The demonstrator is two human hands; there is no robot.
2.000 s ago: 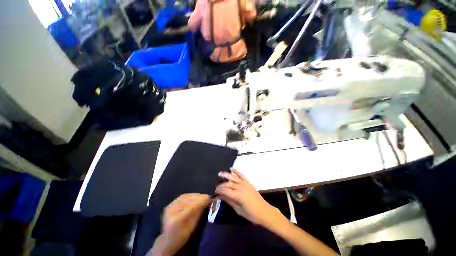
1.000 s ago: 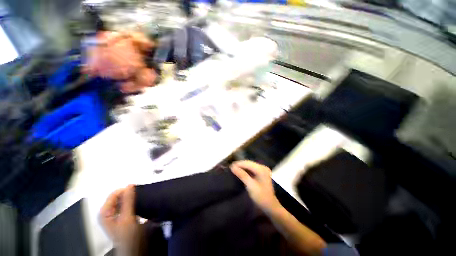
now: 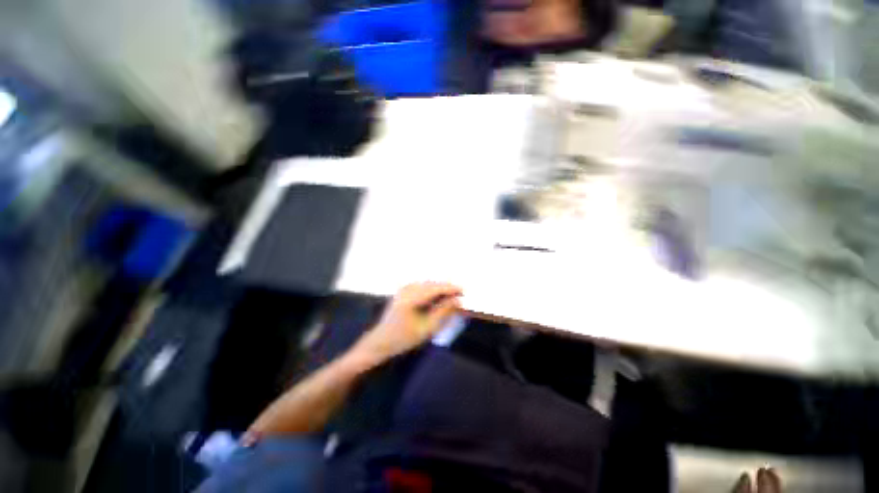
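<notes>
The picture is blurred. My left hand is over the table's front edge, fingers curled with thumb and fingertips close together; whether it pinches anything cannot be seen. A small whitish thing shows just below its fingertips. Only the fingertips of my right hand show, cut off by the bottom edge at the lower right, over a pale surface. What they touch is hidden. A dark grey panel lies flat at the left of the white table.
The white sewing machine stands at the right of the table, with a purple-handled tool under its arm. A dark heap is at the back left. A blue bin is behind the table. Dark material hangs below the front edge.
The black piece held between both hands is no longer between them. My right hand has moved to the lower right, mostly out of view. The camera has swung back left.
</notes>
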